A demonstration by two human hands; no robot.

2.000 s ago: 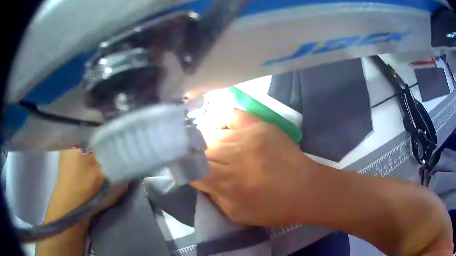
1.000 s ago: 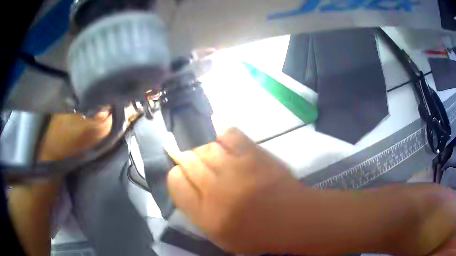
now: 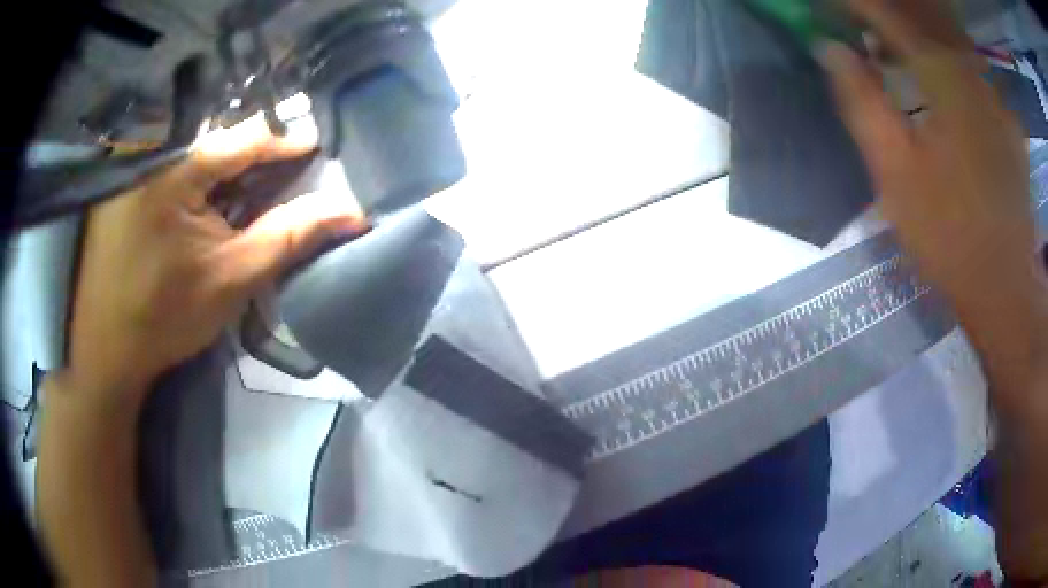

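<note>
My left hand (image 3: pixel 172 270) is beside the needle area, thumb and fingers closed on a small dark grey piece (image 3: pixel 374 299). Its end fans out from my thumb towards the front. A light grey panel (image 3: pixel 471 494) with a dark grey band and a short dark mark lies under it and hangs over the table edge. The grey plastic block (image 3: pixel 402 138) hides part of the needle area. My right hand (image 3: pixel 942 149), blurred, is at the upper right, closed around the green-handled tool (image 3: pixel 793 14), which is cut off by the top edge, over the stacked dark grey cut pieces (image 3: pixel 787 161).
The white machine table (image 3: pixel 632 276) is brightly lit. A ruler strip (image 3: pixel 736 373) runs along its grey front edge. A curved metal lever (image 3: pixel 92 184) is at the left. The wearer's dark clothing (image 3: pixel 713 505) and pale fabric (image 3: pixel 908 425) show below the edge.
The view has shifted, so the machine head is mostly out of frame. My right hand has left the grey work, moved to the upper right and taken the green-handled tool off the table.
</note>
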